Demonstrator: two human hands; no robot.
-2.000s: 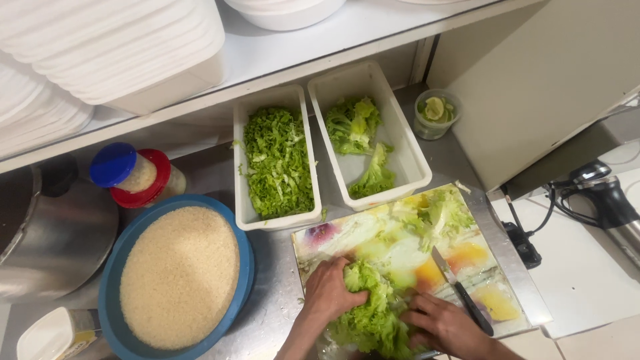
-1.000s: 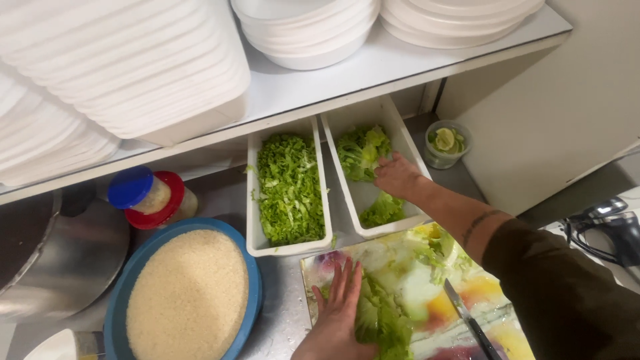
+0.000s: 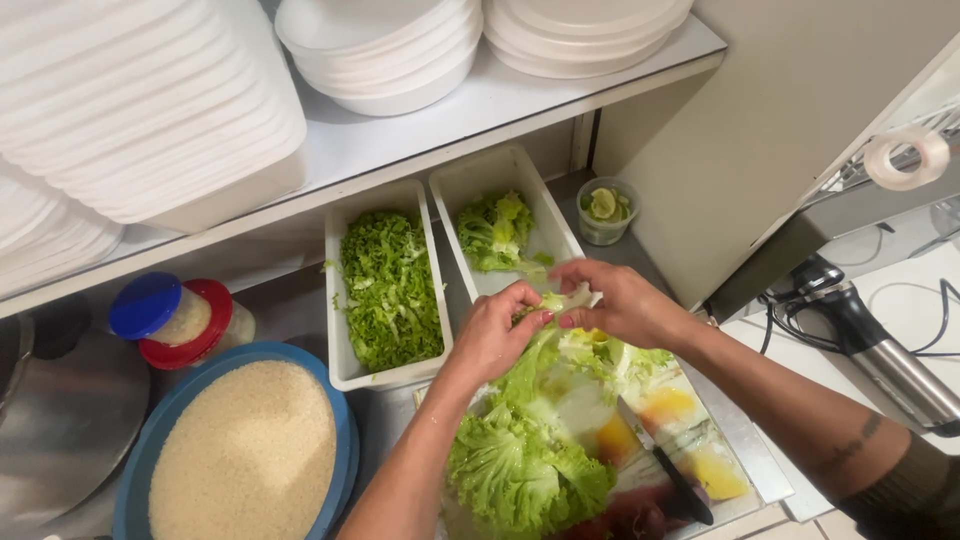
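Above the patterned cutting board (image 3: 712, 420), my left hand (image 3: 499, 330) and my right hand (image 3: 611, 300) pinch a pale green lettuce piece (image 3: 566, 300) between their fingertips. Leafy lettuce (image 3: 525, 472) lies on the board below my left hand, with smaller pieces (image 3: 622, 360) near the far edge. A knife with a black handle (image 3: 675, 476) rests on the right of the board, touched by neither hand. Just beyond my hands, a white bin (image 3: 559, 217) holds whole lettuce leaves (image 3: 491, 232). The white bin beside it (image 3: 335, 300) is filled with shredded lettuce (image 3: 390, 292).
A blue tub (image 3: 345, 450) of rice-like grain stands left, beside a large metal pot (image 3: 75, 420) and lidded containers (image 3: 187, 322). Stacked white containers (image 3: 187, 112) and bowls (image 3: 390, 67) sit on the shelf overhead. A cup with lime pieces (image 3: 606, 214) and a hand blender (image 3: 885, 360) are right.
My right hand has come back from the bin of leaves to above the board. My left hand has lifted from the lettuce on the board, and both now hold a small piece.
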